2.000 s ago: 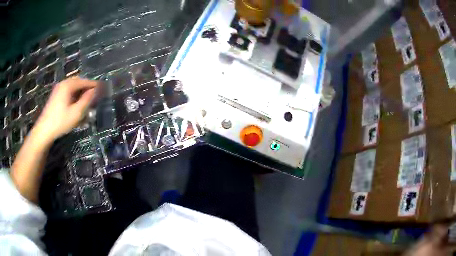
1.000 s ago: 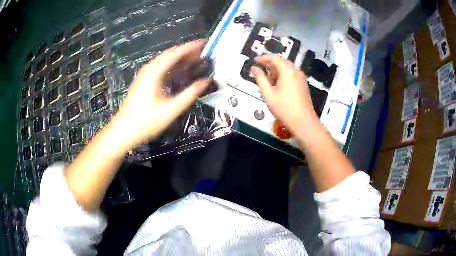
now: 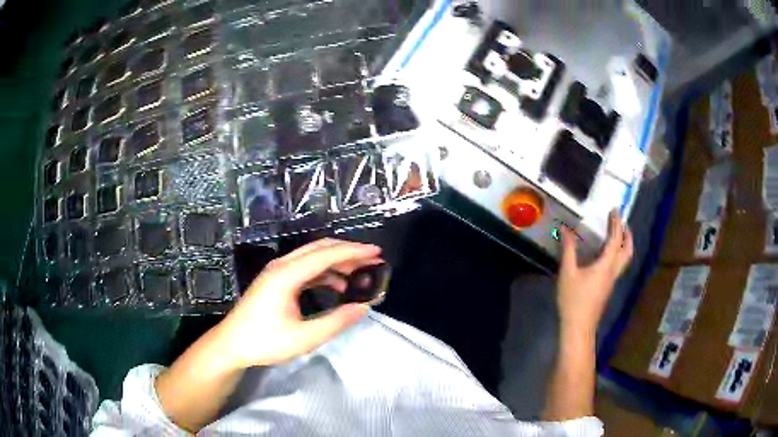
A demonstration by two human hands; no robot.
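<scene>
My left hand (image 3: 294,299) is near the bench edge, below the clear tray. Its fingers curl around a dark rounded watch case (image 3: 367,283); the inner side of the case is partly hidden by the fingers. My right hand (image 3: 590,271) is at the near front corner of the white press machine (image 3: 478,158). Its thumb is at or close to the small green-lit button (image 3: 558,231), beside the orange-red stop button (image 3: 522,209). I see nothing held in my right hand. Black fixture blocks (image 3: 573,164) stand on the machine top.
The blister tray (image 3: 162,230) lies at left with dark squares in its pockets. Its right-hand pockets (image 3: 362,192) hold white strips and small pale parts. Cartons (image 3: 648,324) with white labels stand at right. Grey textured fabric (image 3: 47,375) shows at lower left.
My left hand has come down from beside the machine's left edge to near my body. My right hand has moved from the fixtures to the machine's front corner. The view has shifted.
</scene>
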